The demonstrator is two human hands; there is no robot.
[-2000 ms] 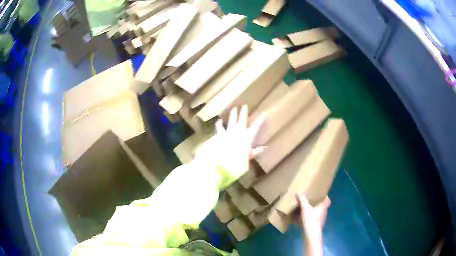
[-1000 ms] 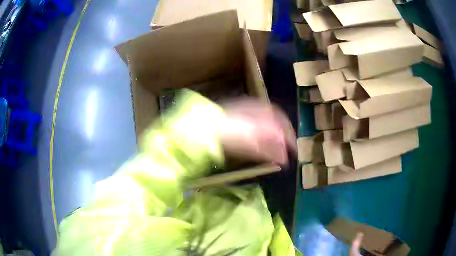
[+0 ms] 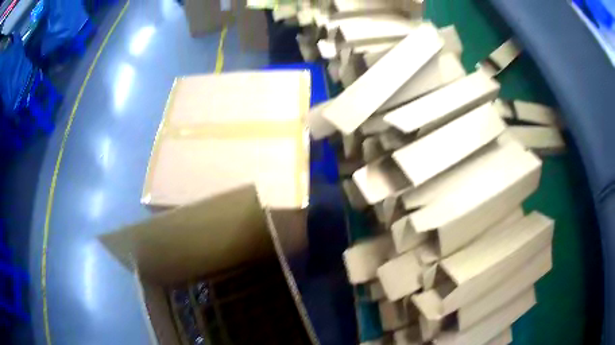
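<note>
No hand is in view. A pile of long brown boxes [image 3: 448, 155] lies on the right, overlapping at angles, several with open end flaps towards the left. An open master carton [image 3: 195, 242] stands at the bottom, cut off by the lower edge. Its raised flap tilts up and its inside is dark, with shiny wrapped items [image 3: 192, 300] along its left side. A closed, taped carton [image 3: 229, 141] stands just beyond it.
A green conveyor belt [image 3: 573, 236] runs under and right of the pile, with a few long boxes [image 3: 536, 124] on it. A grey rail [image 3: 573, 87] curves along the right. A grey floor [image 3: 94, 168] with a yellow line is at left. Brown cartons [image 3: 232, 20] stand at the top.
The view has swung, so the pile and taped carton show more fully and the open carton sits lower. Both hands and the yellow-green sleeve have left the picture.
</note>
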